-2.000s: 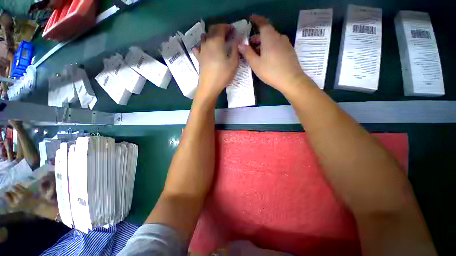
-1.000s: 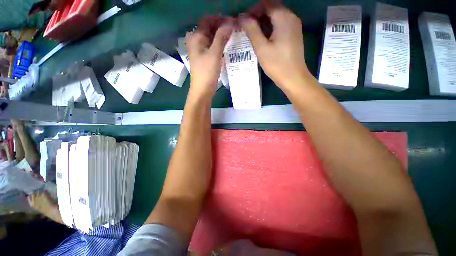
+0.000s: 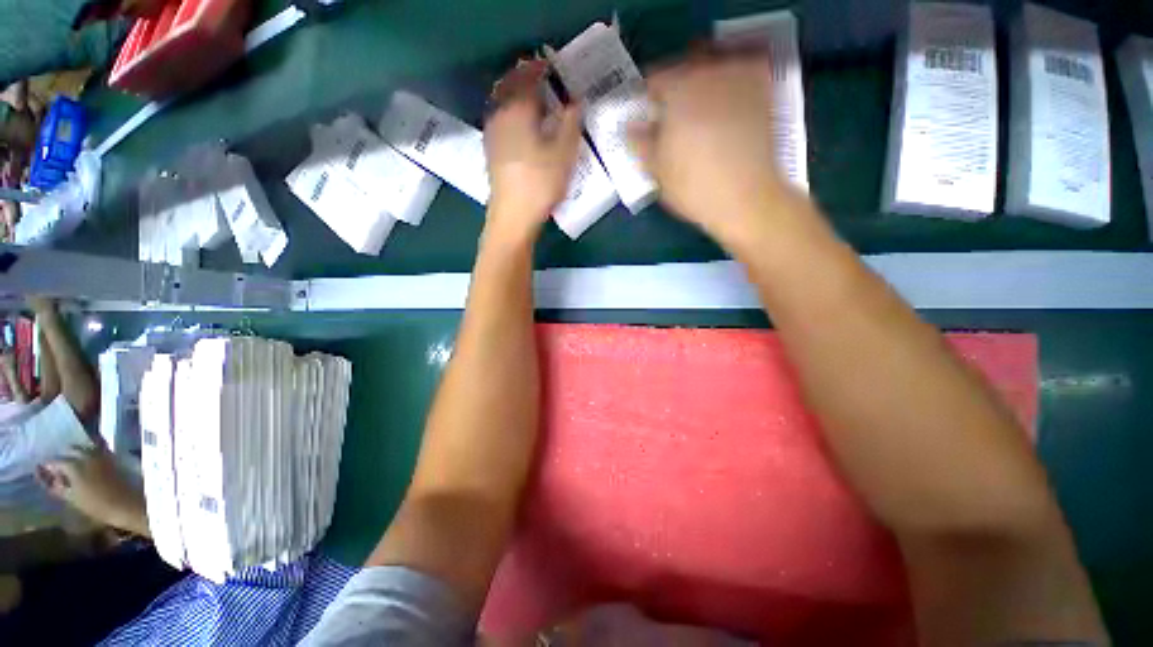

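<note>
Small white printed cartons lie on the green conveyor belt. One carton [image 3: 618, 120] lies tilted between my hands, its far end open with a thin flap up. Another carton [image 3: 584, 202] lies beside it, partly hidden under my left hand [image 3: 531, 158]. My left fingers are bent at its far end; whether they grip it is hidden. My right hand [image 3: 706, 133] is motion-blurred, between the tilted carton and an upright carton [image 3: 786, 108] whose far end it partly covers. I cannot tell whether it holds anything.
Closed cartons [image 3: 942, 120] stand in line at right; slanted cartons [image 3: 341, 190] lie at left. A pale guide rail [image 3: 632, 291] crosses before a red foam mat [image 3: 683, 468]. A white bundle [image 3: 240, 455] is at lower left, with another person's hand [image 3: 95, 487] beyond. A red tray [image 3: 183, 44] is upper left.
The cartons have shifted right along the belt. The carton that was between my hands is now at the right. My hands have come off it and a tilted carton now lies between them.
</note>
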